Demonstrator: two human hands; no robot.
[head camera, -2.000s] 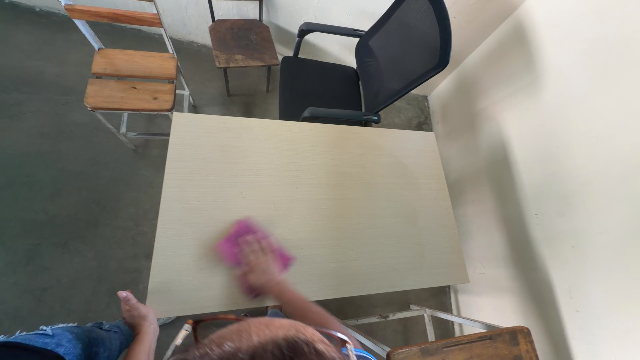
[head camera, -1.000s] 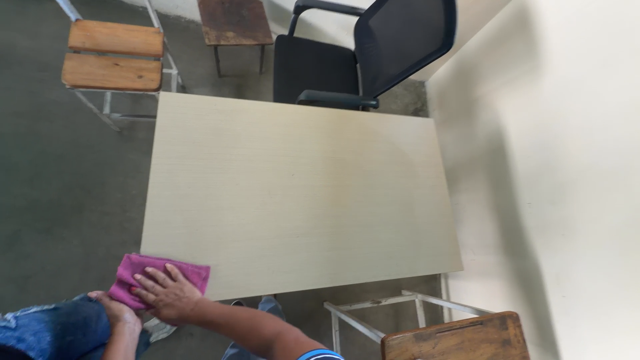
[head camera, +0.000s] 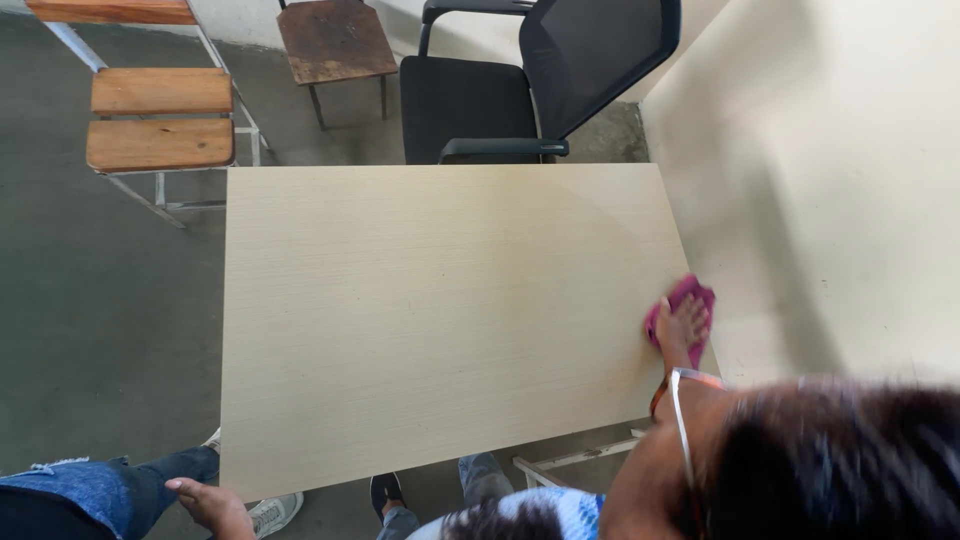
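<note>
My right hand (head camera: 210, 506) is at the bottom left, just below the near left corner of a light wood-grain tabletop (head camera: 442, 292). It holds nothing that shows; its thumb stands apart and its lower part is cut off by the frame. My left hand is out of view. Another person leans in from the lower right, with that person's hand (head camera: 681, 322) spread flat over a magenta cloth (head camera: 690, 289) at the right edge of the table. That person's head hides part of the arm and the near right corner.
A black office chair (head camera: 465, 105) stands behind the table, with a dark wooden chair (head camera: 337, 41) to its left. A chair with wooden slats (head camera: 161, 145) is at the far left. The pale wall (head camera: 885, 225) runs along the right side. Legs and shoes (head camera: 277, 514) show below the table.
The other person's hand and the magenta cloth have moved from the near left corner to the right edge of the table. That person's head has come into view at the lower right.
</note>
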